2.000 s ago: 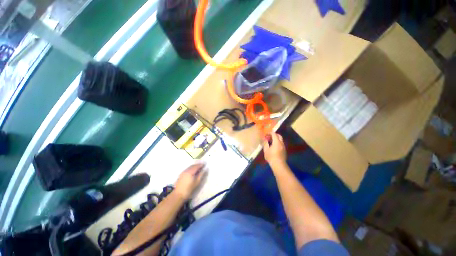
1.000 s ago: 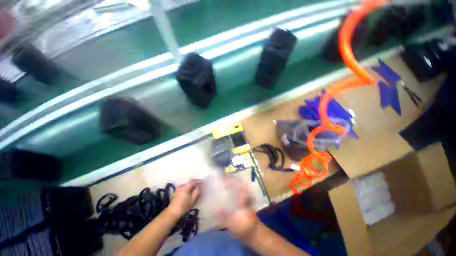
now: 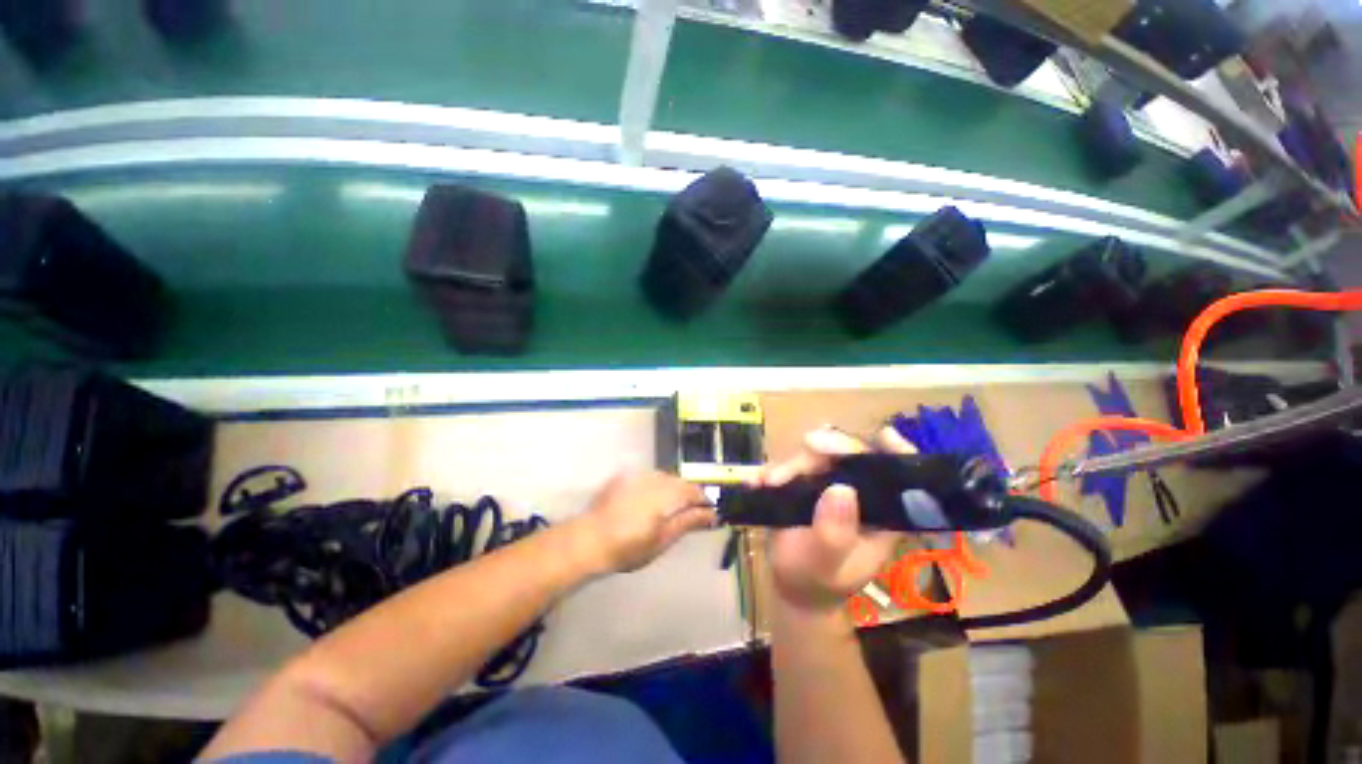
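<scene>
A black power screwdriver (image 3: 881,493) lies level in my right hand (image 3: 819,545), its thick black cable looping from its right end. My left hand (image 3: 653,520) is at the screwdriver's tip end, fingers closed together; whether it pinches the tip or a small part cannot be told. The yellow screw feeder (image 3: 720,433) stands just beyond the tip, partly hidden by my hands. A tangled pile of thin black curved pieces (image 3: 374,552) lies on the bench left of my left hand.
Black housings (image 3: 705,242) stand spaced along the green belt (image 3: 583,321). Stacked black housings (image 3: 102,515) are at the bench's left end. Orange coiled hose (image 3: 934,575), blue pieces (image 3: 956,433) and dark pliers (image 3: 1164,497) are right. An open carton (image 3: 1083,694) with white packets is lower right.
The view has swung right and levelled. The black screwdriver has appeared in my right hand, held across in front of the feeder. My left hand has come up to its tip.
</scene>
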